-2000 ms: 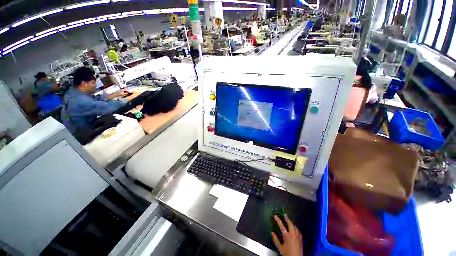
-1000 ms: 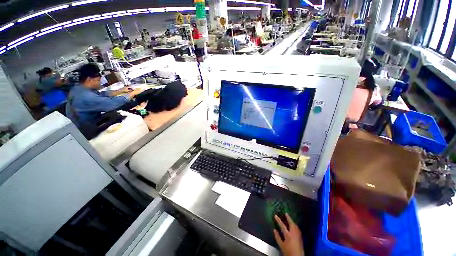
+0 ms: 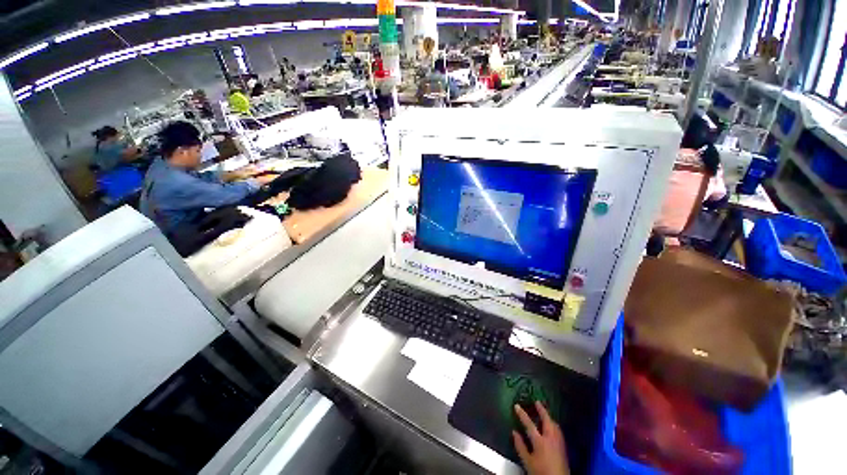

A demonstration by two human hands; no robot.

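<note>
My right hand (image 3: 542, 442) rests at the lower edge of the view, its fingers over a dark computer mouse (image 3: 527, 397) on a black mouse pad (image 3: 483, 408) with a green pattern. The fingers partly hide the mouse. A black keyboard (image 3: 436, 320) lies to the left of the pad on the steel ledge (image 3: 348, 357). Above it the white machine console (image 3: 641, 176) holds a monitor (image 3: 506, 218) with a blue screen and a pale dialog window. White paper (image 3: 436, 371) lies below the keyboard. My left hand is not in view.
A blue bin (image 3: 608, 408) at the right holds a brown bag (image 3: 710, 320) and red material (image 3: 673, 422). Another blue bin (image 3: 797, 252) stands behind. A white conveyor belt (image 3: 311, 278) runs left of the console. A person in blue (image 3: 190, 190) works with black cloth (image 3: 325, 181).
The view has shifted, so the console and ledge appear further right and slightly lower. My right hand stays at the mouse. The screen looks the same.
</note>
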